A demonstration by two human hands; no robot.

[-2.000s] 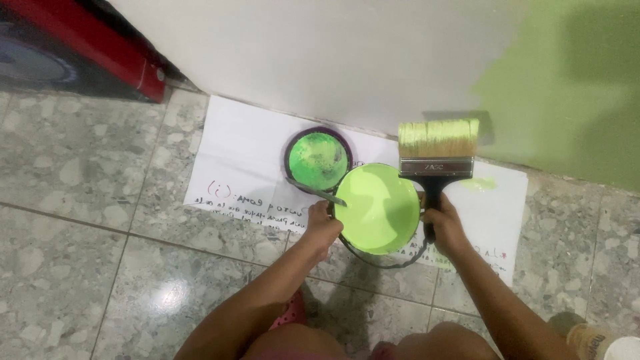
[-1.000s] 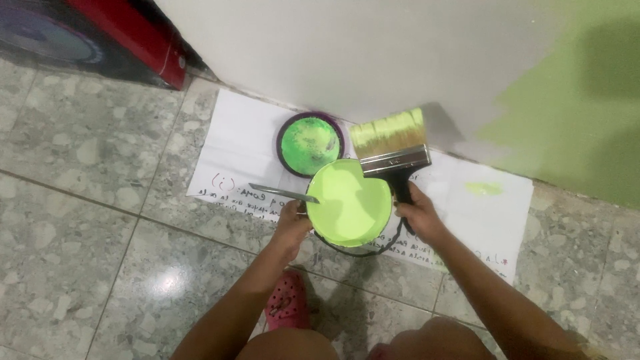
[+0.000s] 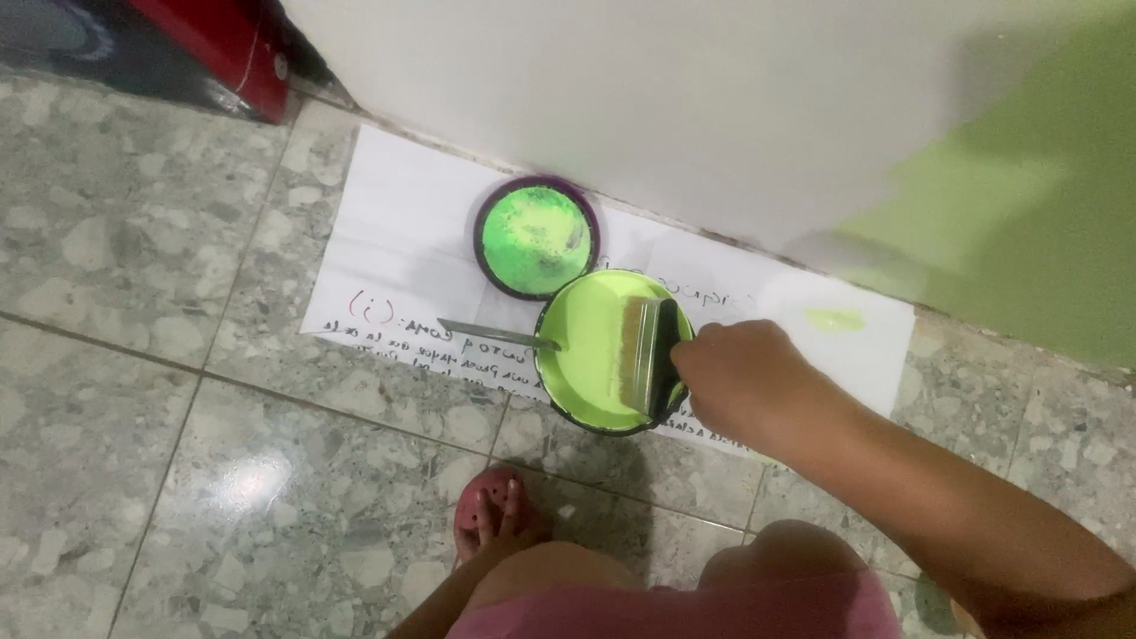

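A round paint container (image 3: 581, 377) with lime-green paint stands on a handwritten paper sheet (image 3: 399, 222). My right hand (image 3: 741, 377) grips a wide paintbrush (image 3: 652, 355) by its black handle; the bristles point left, over or in the paint, and I cannot tell how deep. A thin metal strip (image 3: 497, 334) leans out over the container's left rim. Behind the container lies a dark-rimmed round lid (image 3: 537, 235) smeared with green paint. My left hand (image 3: 500, 515) is down at the pink clog (image 3: 479, 493), fingers apart over it, holding nothing.
Along the back runs a pale wall (image 3: 666, 115), painted green at the right (image 3: 1047, 222). A red and black object (image 3: 231, 53) stands at the far left against it. Speckled floor tiles (image 3: 293, 497) surround the paper, which has a green smear (image 3: 834, 319) at its right.
My left hand has left the container's side and moved down to the clog. My right hand has brought the brush from beyond the container's rim to over the paint, bristles now pointing left.
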